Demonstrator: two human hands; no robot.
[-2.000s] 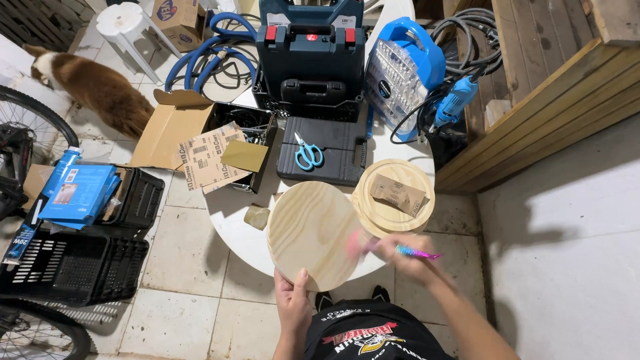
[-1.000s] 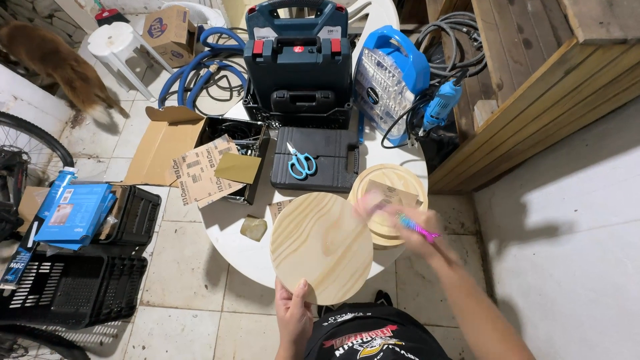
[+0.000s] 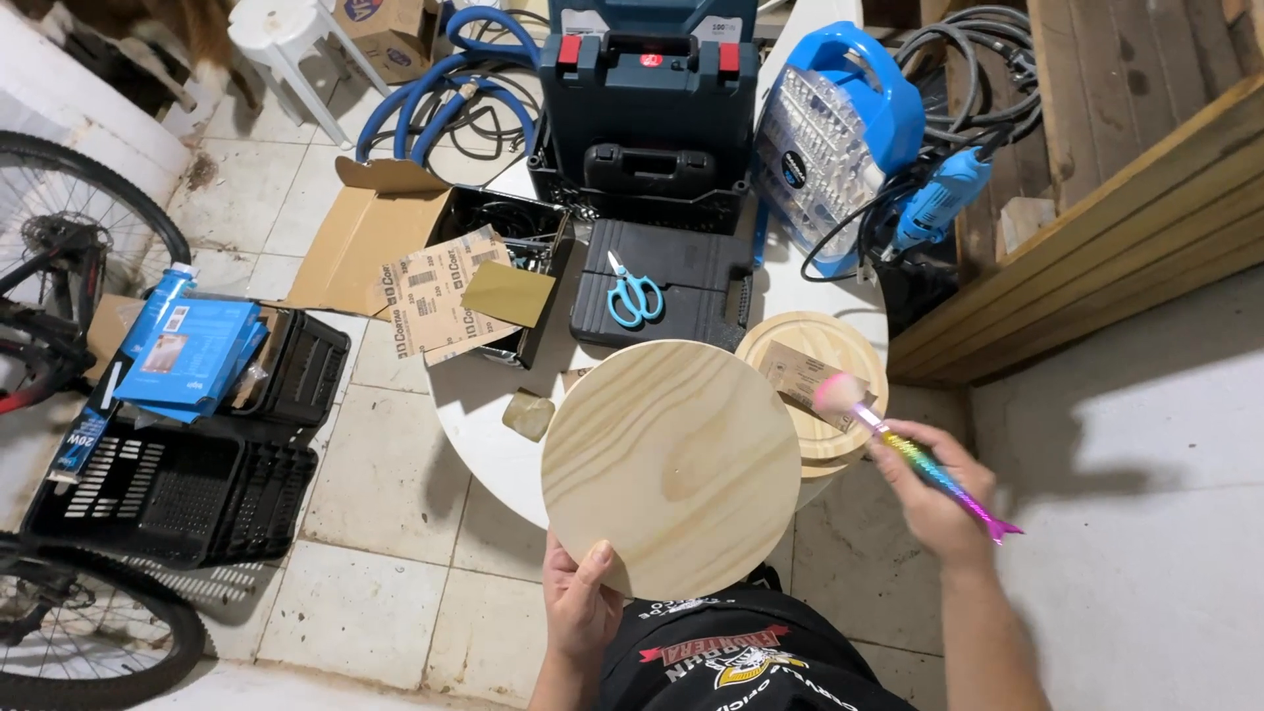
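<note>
My left hand point(image 3: 585, 597) grips the lower left edge of a round, pale wooden board point(image 3: 671, 469), its grained face toward me. In my right hand point(image 3: 938, 489) is a soft brush with pink bristles point(image 3: 839, 393) and a rainbow mermaid-tail handle; the bristles are right of the board, apart from it, over the stacked round wooden boards point(image 3: 857, 346). A piece of sandpaper point(image 3: 798, 373), brown backing up, lies on that stack. A small worn abrasive piece point(image 3: 528, 415) rests on the white table point(image 3: 464, 425) left of the held board.
Blue-handled scissors point(image 3: 634, 296) lie on a black case point(image 3: 681, 257). Sandpaper sheets point(image 3: 434, 286) rest over an open box. Behind stand a large toolbox point(image 3: 652, 109) and a blue accessory case point(image 3: 839, 148), with a blue rotary tool point(image 3: 943, 197) at right. Black crates point(image 3: 178, 494) and a bicycle are left.
My right hand with the brush has moved right, away from the held board. My left hand still holds the board. The animal at the upper left has moved toward the stool.
</note>
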